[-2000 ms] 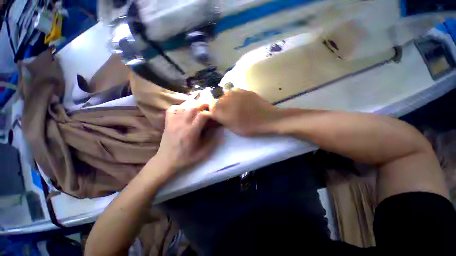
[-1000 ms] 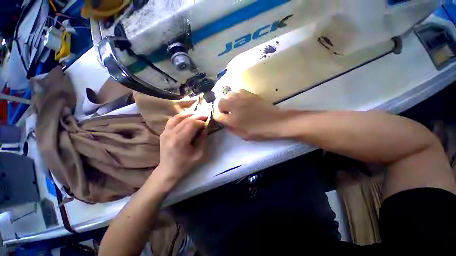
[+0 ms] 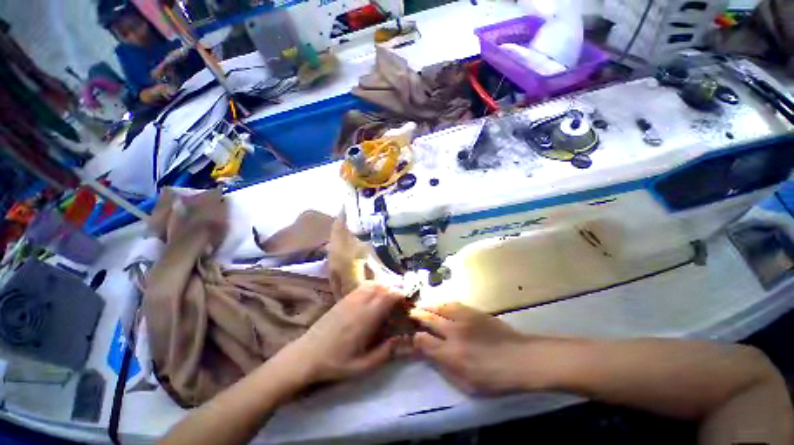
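The white sewing machine with a blue stripe stands ahead, its needle area brightly lit. Brown fabric lies in soft folds left of the needle, and part of it runs up to the presser foot. My left hand is just in front of the needle, its fingers pinching the fabric edge. My right hand is beside it on the right, fingertips at the same edge. The fingertips and the edge between them are partly hidden by glare and blur.
Yellow-orange thread sits on the machine head's left end. A purple basket with white contents stands beyond the machine. A person sits at the upper left. A grey boxy machine part is at the left edge.
The view has tilted up, showing the machine's top, the basket and the person. My left hand is now closer to the needle and flatter, with its fingertips near my right hand's.
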